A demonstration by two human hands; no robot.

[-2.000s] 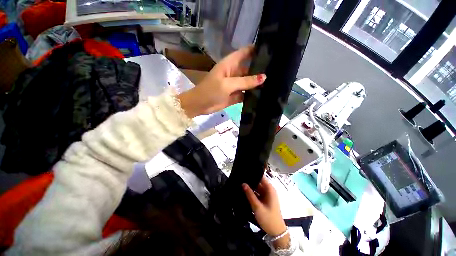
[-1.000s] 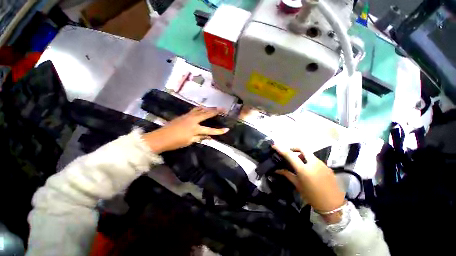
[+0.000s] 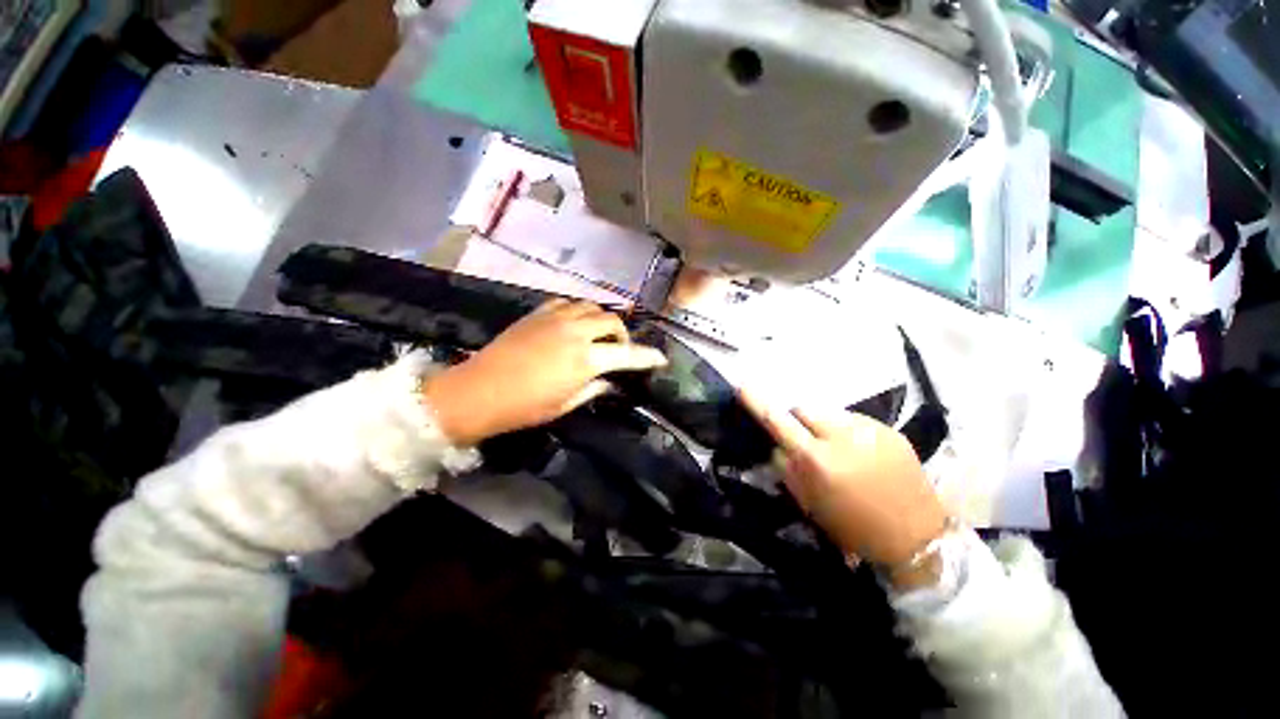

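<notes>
A padded dark camouflage shoulder strap point(image 3: 407, 291) lies curved across the front of the sewing area, just before the clamp point(image 3: 657, 277) under the machine head point(image 3: 800, 127). My left hand point(image 3: 541, 368) lies over its middle, fingers curled on its upper face. My right hand point(image 3: 859, 485) grips its right part, with thumb and fingertips at the edge. The strap's underside and what lies beneath my right palm are hidden. A thin black tape end point(image 3: 920, 368) sticks up beyond my right hand. More camouflage straps point(image 3: 618, 485) lie nearer to me.
A white plate with red marks point(image 3: 512, 211) lies left of the clamp. A shiny metal table point(image 3: 211, 190) is at the left, with a camouflage heap point(image 3: 105, 274) beside it. Black straps point(image 3: 1172, 365) are piled at the right. A white hose point(image 3: 1000, 70) runs down the head.
The strap was held upright, then laid down by the machine. Since the last frame it has slid left, with its left end farther out. My right hand has moved slightly left.
</notes>
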